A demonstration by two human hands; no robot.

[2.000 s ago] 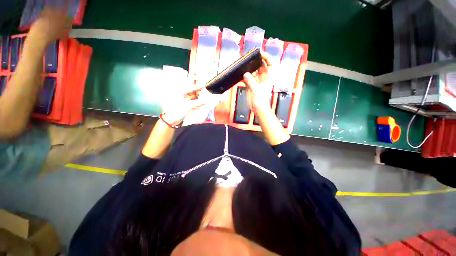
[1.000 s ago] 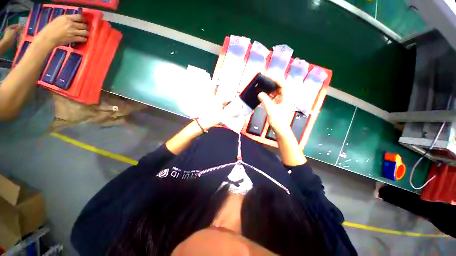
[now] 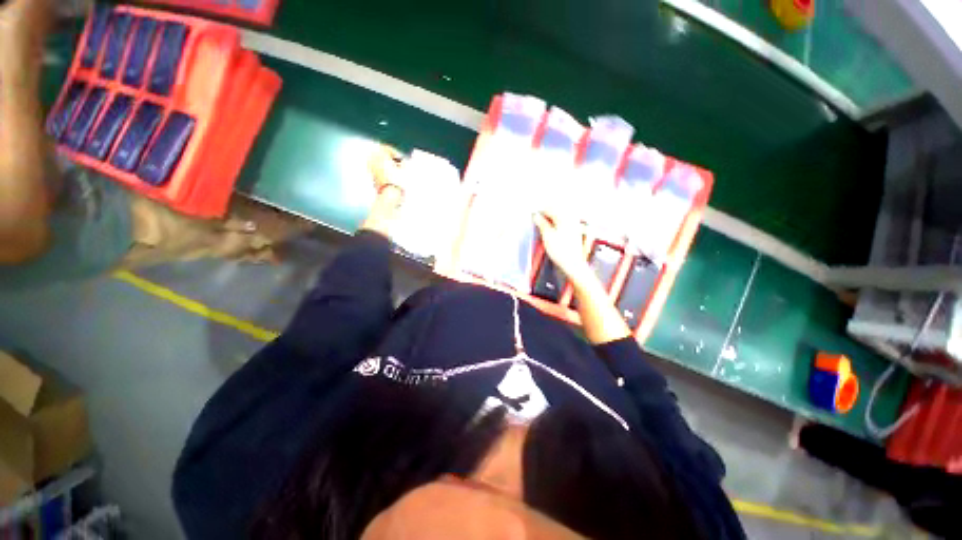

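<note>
A red tray [image 3: 690,230] lies on the green bench in front of me. Its back row holds several bagged devices [image 3: 601,158], whitish with clear ends overhanging the rim. Its front row has bare black devices [image 3: 636,287] to the right and glary whitish bagged items to the left. My right hand [image 3: 566,245] is over the front row, fingers at the top of a slot; its grip is unclear. My left hand [image 3: 387,177] is at the back left edge of the white bag stack [image 3: 430,200]; glare hides whether it holds a bag.
Stacked red trays [image 3: 227,127] with black devices stand at left, beside another person's arm [image 3: 21,148]. An orange and blue tape dispenser [image 3: 833,382] sits at the right bench edge. A grey-white machine [image 3: 907,316] stands far right. A cardboard box [image 3: 42,422] is on the floor.
The black device held between my hands is no longer held up. My right hand has lowered to the front row, and my left has moved left to the bags. The other person's hand has left the tray.
</note>
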